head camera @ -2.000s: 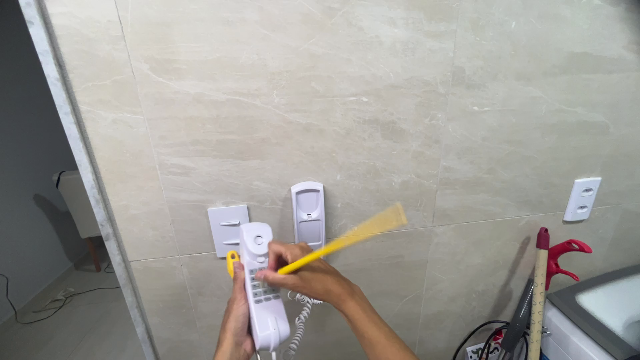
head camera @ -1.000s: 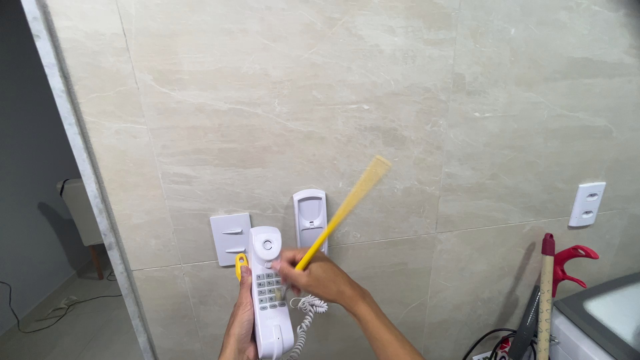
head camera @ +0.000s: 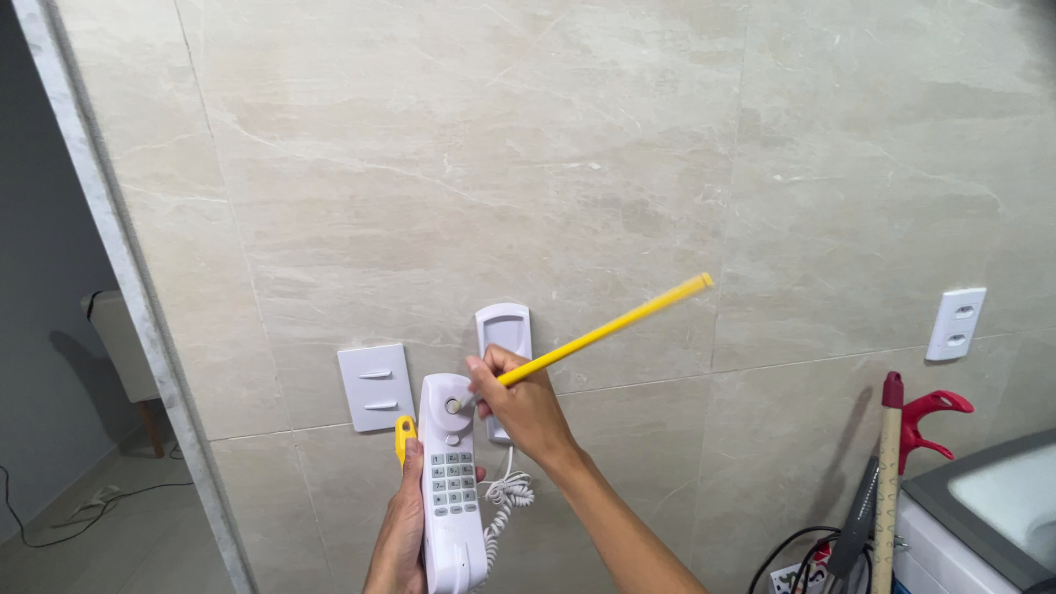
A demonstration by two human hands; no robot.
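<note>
My left hand [head camera: 403, 528] holds a white corded telephone handset [head camera: 452, 528] upright, keypad side facing me. Between that hand and the handset's left edge, a yellow plastic handle [head camera: 405, 436] with a hole sticks up; the rest of it is hidden. My right hand [head camera: 520, 404] grips a long thin yellow brush [head camera: 606, 330] like a pen. Its light tip touches the round earpiece at the handset's top. Behind my right hand, the white phone cradle [head camera: 505, 318] is fixed to the wall. A white coiled cord [head camera: 510, 492] hangs from it beside the handset.
A two-rocker switch plate [head camera: 375, 388] is left of the handset on the tiled wall [head camera: 495, 165]. At right are a power outlet [head camera: 956, 324], a wooden pole [head camera: 885, 495], a red plastic handle [head camera: 924, 417], black cables and a white appliance [head camera: 949, 544]. A doorway edge stands at left.
My right hand has moved the brush's tip from the keypad up to the earpiece. The brush has swung to a lower slant. My left hand still holds the handset.
</note>
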